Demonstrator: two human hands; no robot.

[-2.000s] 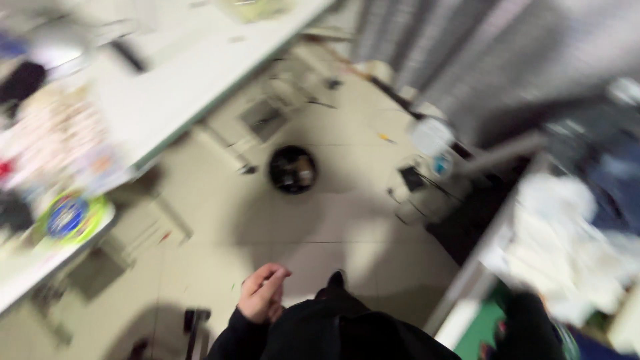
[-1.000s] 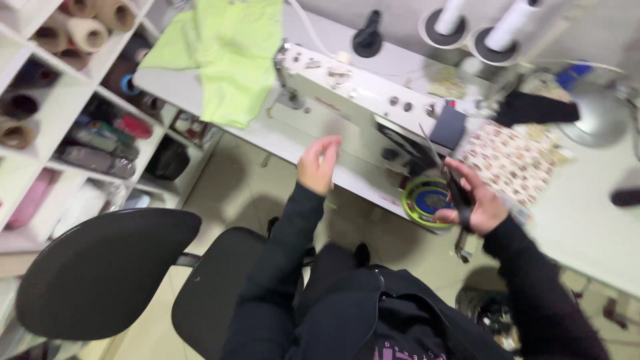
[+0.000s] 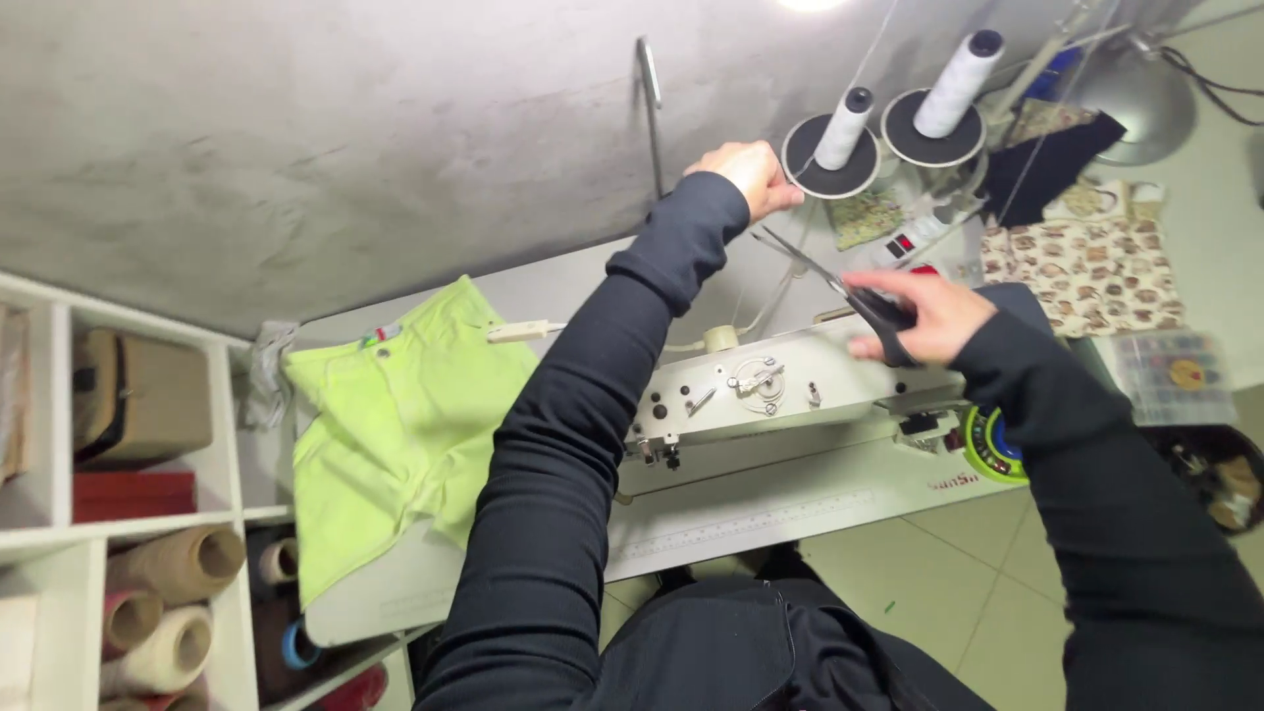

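My left hand reaches to the back of the sewing table, fingers at the left edge of a spool stand's round base that bears a white thread cone. Whether it grips thread or the base I cannot tell. My right hand holds black-handled scissors, blades parted and pointing up and left toward the left hand. Both hands are above the white sewing machine. A second thread cone stands to the right of the first. Lime green shorts lie on the table's left part.
At left are white shelves with thread cones and a beige case. Patterned fabric, dark cloth, a metal lamp shade and a clear compartment box are at right. A metal rod rises by the wall.
The view has swung over to the sewing table. Since one second ago, my left hand has moved from above the table's front edge to the thread stand. The scissors remain in my right hand.
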